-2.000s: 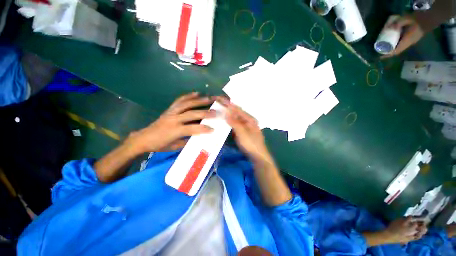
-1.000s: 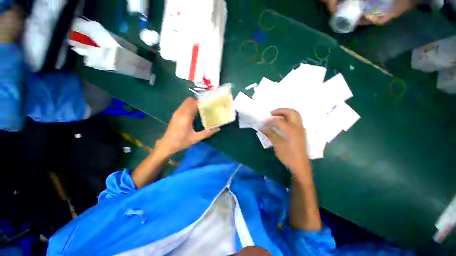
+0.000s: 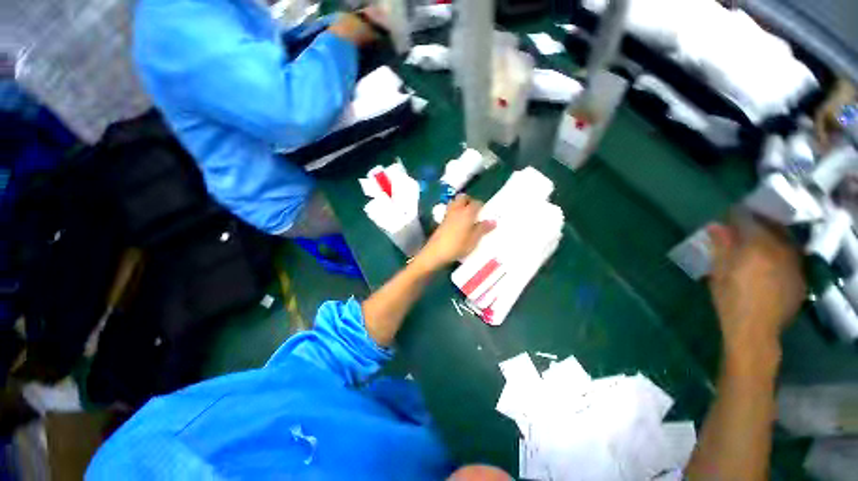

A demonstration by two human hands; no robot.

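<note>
My left hand (image 3: 456, 230) is at the left edge of the overlapping stack of flat carton blanks (image 3: 517, 230), a fingertip on the top ones; its grip is unclear. The blanks are white with red stripes at the near end. My right hand (image 3: 757, 272), blurred, is stretched far right over the bench. It holds a small white piece (image 3: 694, 254) at its fingertips; carton or card, I cannot tell. The loose white insert pile (image 3: 602, 423) lies nearer, between my arms. An opened carton (image 3: 395, 207) stands left of the stack.
White bottles or tubes (image 3: 837, 225) lie beyond my right hand. Erected cartons (image 3: 588, 122) and pale posts stand at the back. A person in a blue smock (image 3: 254, 85) works at the left beside a black tray of white pieces. A blue stool (image 3: 329, 256) is under the bench edge.
The view has swung left and up the bench. My left hand has left the open carton and moved to the blanks. My right hand has left the insert pile and reached far right.
</note>
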